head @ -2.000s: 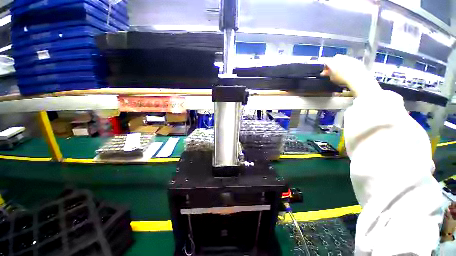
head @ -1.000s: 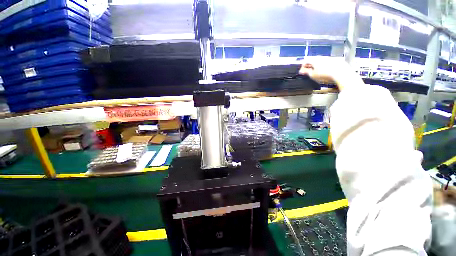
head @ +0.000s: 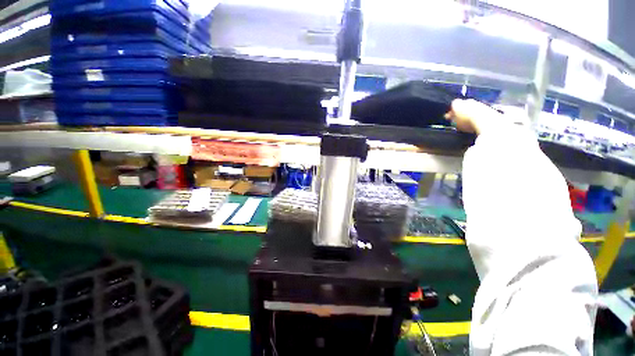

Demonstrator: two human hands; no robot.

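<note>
My right hand (head: pixel 465 115), at the end of a raised white sleeve, grips the right edge of a flat black tray (head: pixel 407 103) on the overhead shelf. This tray is tilted, with its near face showing, above another flat black layer (head: pixel 425 136). The press cylinder partly hides its left end. My left hand is not in view. At the lower left, a black foam tray with square pockets (head: pixel 83 306) is tilted and blurred over a black stack; small shiny bits show in some pockets.
The black press (head: pixel 331 268) with its silver cylinder (head: pixel 335 198) stands at centre. A regulator with a red ring (head: pixel 423 297) is on its right. Blue crates (head: pixel 115 76) and a black stack (head: pixel 251 94) sit on the shelf. Clear trays (head: pixel 188 206) lie behind. A person's hand shows at the far right edge.
The black tray in my right hand is raised and tilted more steeply. The camera view has shifted. The blister tray right of the press is now mostly hidden by my sleeve or out of view.
</note>
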